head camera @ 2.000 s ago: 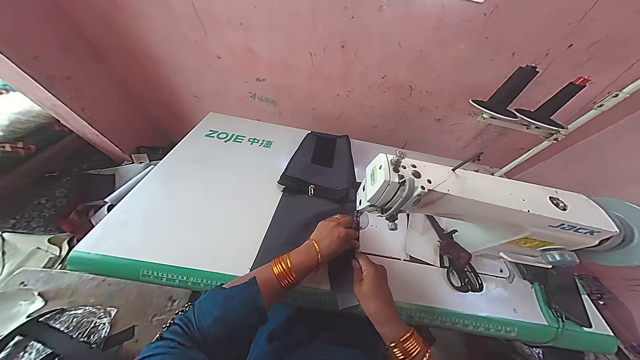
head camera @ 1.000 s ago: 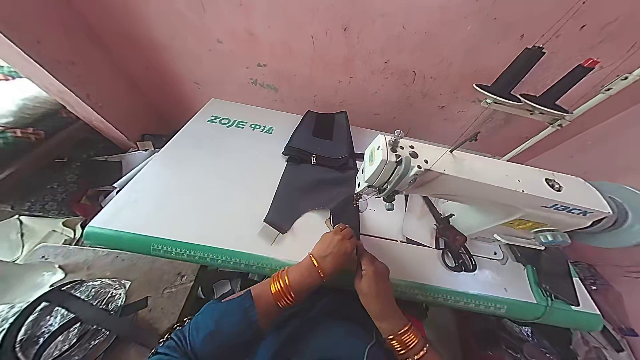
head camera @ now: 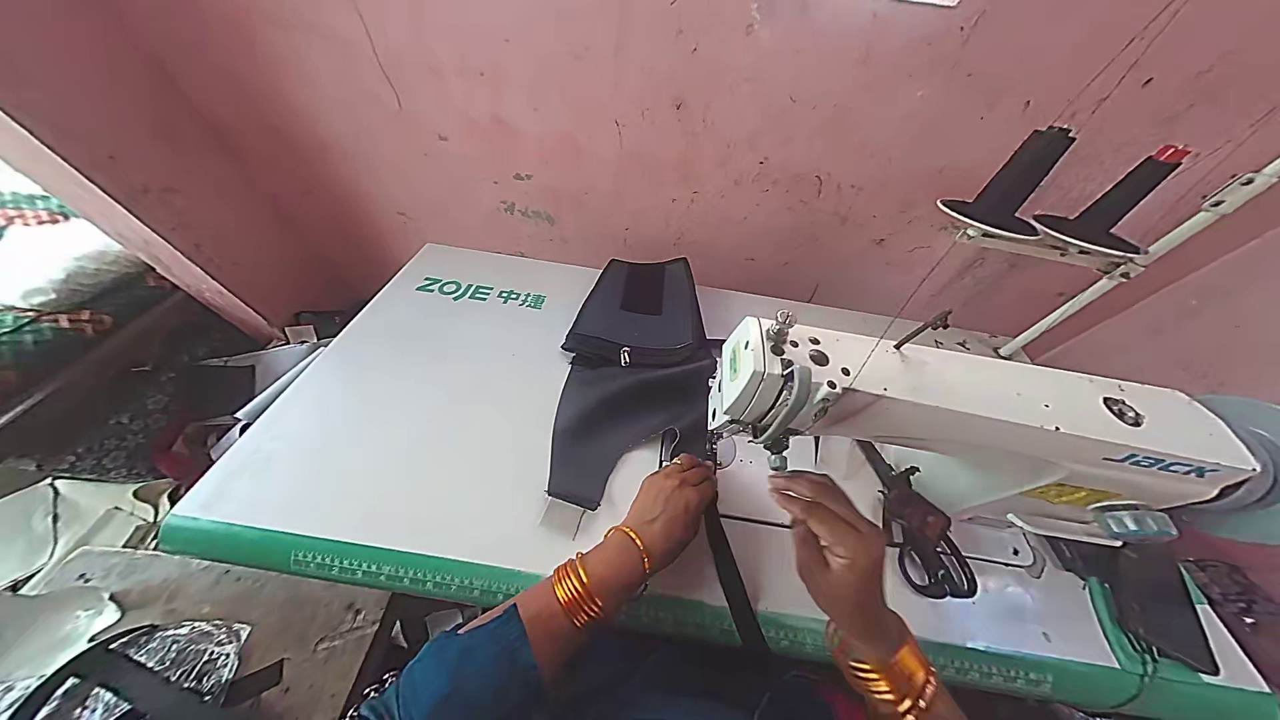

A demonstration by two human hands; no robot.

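My left hand (head camera: 672, 510) pinches the edge of a dark fabric piece (head camera: 610, 410) and a black strap (head camera: 732, 575) just in front of the needle area of a white Jack sewing machine (head camera: 960, 420). The strap runs from there down over the table's front edge. My right hand (head camera: 835, 545) is raised beside the machine head, fingers partly bent, holding nothing that shows. Behind the curved piece lies a folded dark fabric part (head camera: 640, 305) with a zipper pull (head camera: 626, 356). The needle and presser foot are mostly hidden.
The white table (head camera: 370, 420) has a green front edge with a printed ruler. Black-handled scissors (head camera: 935, 570) lie under the machine arm. Two black thread cones (head camera: 1015, 185) stand on a rack at the back right. A side board at lower left holds crinkled silvery material (head camera: 190, 650) and black straps.
My right hand has let go of the work and moved right, up beside the machine head. My left hand stays at the fabric near the needle area. More of the black strap now shows.
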